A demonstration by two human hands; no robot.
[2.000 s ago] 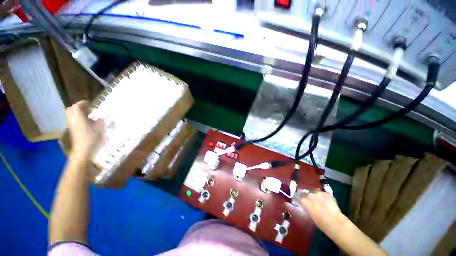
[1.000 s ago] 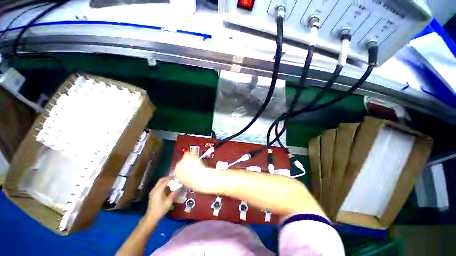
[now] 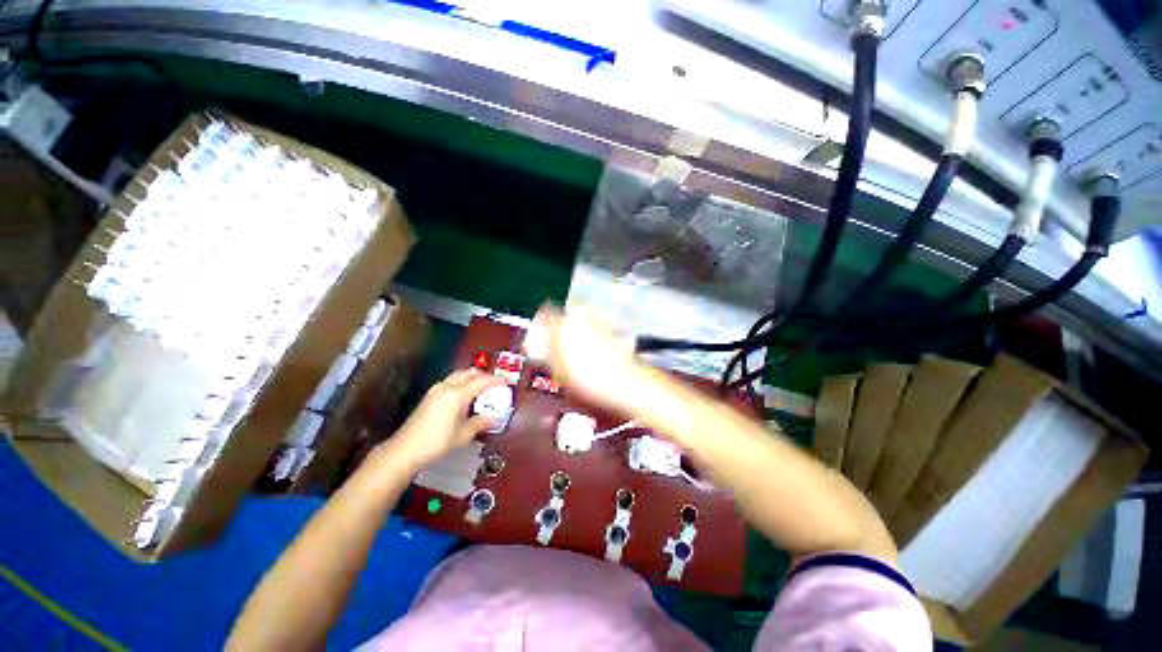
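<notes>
The dark-red test fixture (image 3: 593, 490) lies in front of me with lit red digits and a green light at its left. My left hand (image 3: 446, 414) holds a white charger (image 3: 493, 406) at the leftmost station. My right hand (image 3: 570, 350) is blurred above the fixture's upper left edge, with a white plug end (image 3: 539, 339) at its fingertips; a black cable (image 3: 695, 345) runs to that hand. White chargers also sit at the second station (image 3: 576, 432) and third station (image 3: 655, 455). The fourth station's upper part is hidden by my right forearm.
A tilted carton (image 3: 338, 306) of white chargers stands at left, with another carton behind its right side. Nested brown cartons (image 3: 1039, 510) stand at right. A silvery sheet with grey pieces (image 3: 682, 268) lies behind the fixture. Black cables (image 3: 851, 166) hang from the tester (image 3: 1007, 77).
My right hand has moved from the leftmost station up to the fixture's upper edge, with a plug end. My left hand has moved up and stays at the leftmost charger. The camera view has shifted.
</notes>
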